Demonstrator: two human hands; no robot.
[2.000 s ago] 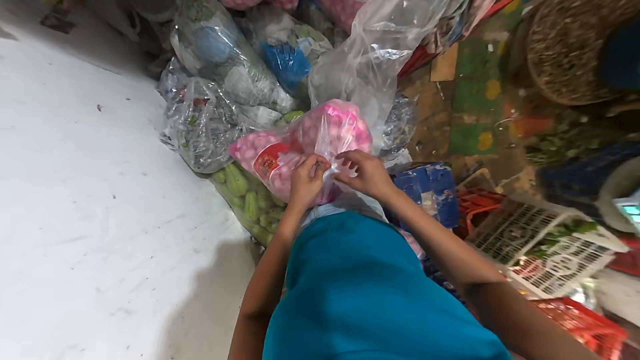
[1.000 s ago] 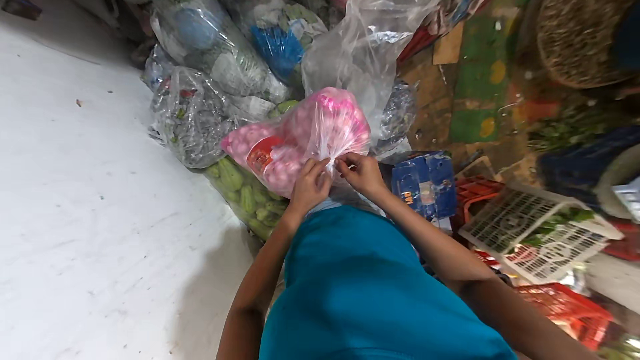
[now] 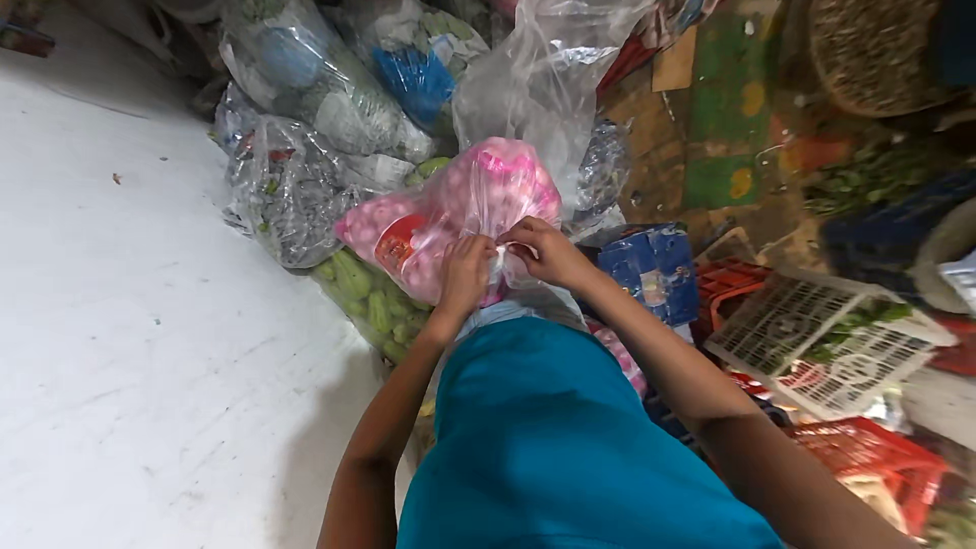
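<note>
A clear plastic bag (image 3: pixel 488 191) holds pink net sacks of pale round produce, perhaps garlic or small onions; one sack carries a red label (image 3: pixel 398 242). The bag lies just beyond my body, on top of other goods. My left hand (image 3: pixel 467 268) grips the gathered plastic at the near side of the bag. Against it, my right hand (image 3: pixel 540 248) pinches the same gathered plastic with bent fingers. A whitish twisted piece of plastic (image 3: pixel 499 259) shows between the two hands. The fingertips are partly hidden, so the exact hold is unclear.
Green vegetables, seemingly chayote (image 3: pixel 370 301), lie in a bag beside a white wall or panel (image 3: pixel 152 305). Plastic bags of produce (image 3: pixel 293 191) are piled beyond. To the right are a blue box (image 3: pixel 652 271), a white plastic crate (image 3: pixel 816 335), red crates (image 3: pixel 869 457) and a round basket (image 3: pixel 877 57).
Both hands have stayed at the gathered plastic, with small finger movements. The pink net sacks remain in the clear bag.
</note>
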